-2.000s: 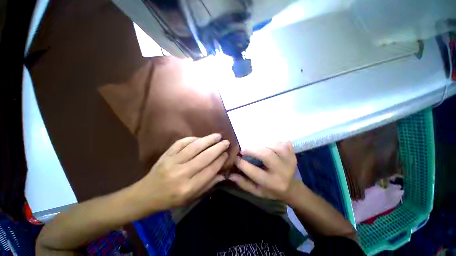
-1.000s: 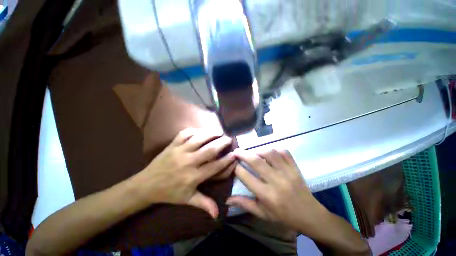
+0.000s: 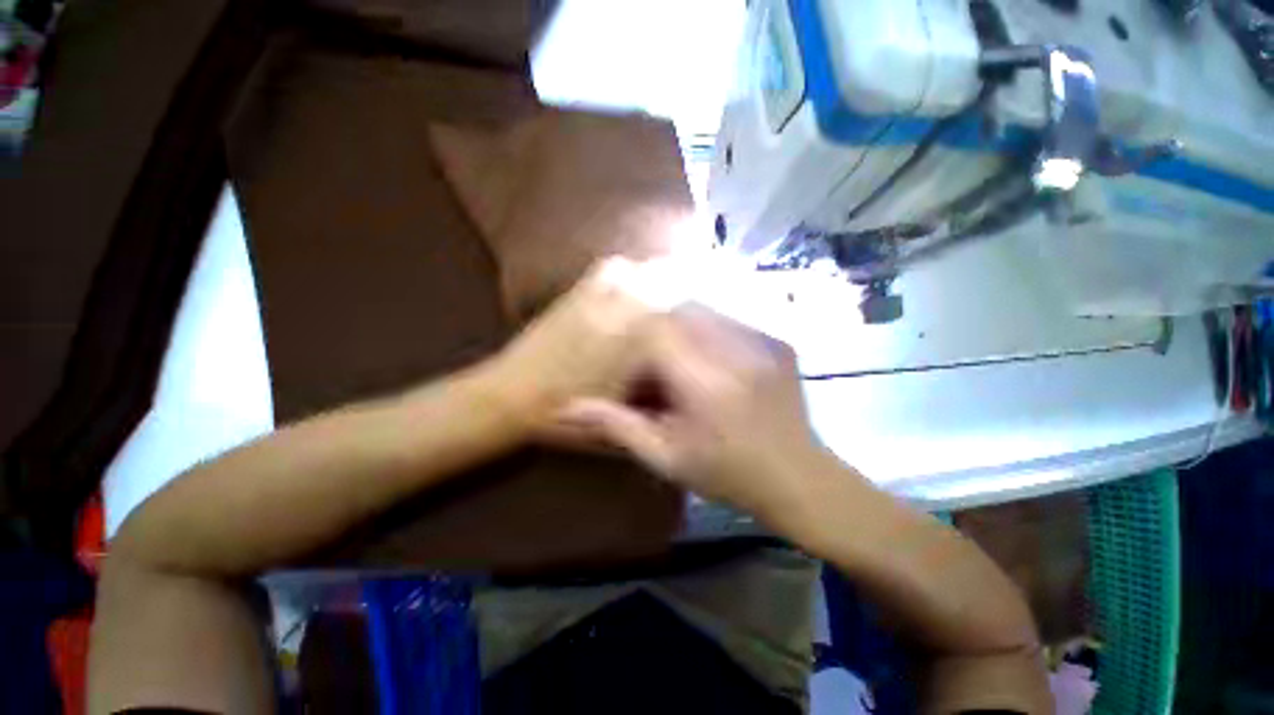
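A large dark-brown garment panel (image 3: 363, 266) lies flat on the white machine table, left of the needle area. A smaller, lighter brown pocket bag or lining piece (image 3: 559, 182) lies on it, its right end near the lamp glare. My left hand (image 3: 594, 328) rests on the cloth near its right edge, its fingertips lost in the glare. My right hand (image 3: 720, 391) is blurred and overlaps my left hand beside the needle area. Whether either hand pinches the cloth cannot be told. The presser foot and needle are hidden by glare.
The white sewing machine head (image 3: 894, 84) with a blue stripe stands at upper right. A thick stack of dark-brown panels (image 3: 98, 279) hangs at left. A green basket (image 3: 1135, 587) is below right, a blue basket (image 3: 419, 643) below the table. Slim tools (image 3: 1241, 356) lie at far right.
The view has shifted, and the machine head now shows at upper right. My hands, earlier side by side on the cloth edge, now overlap, and my right hand is blurred.
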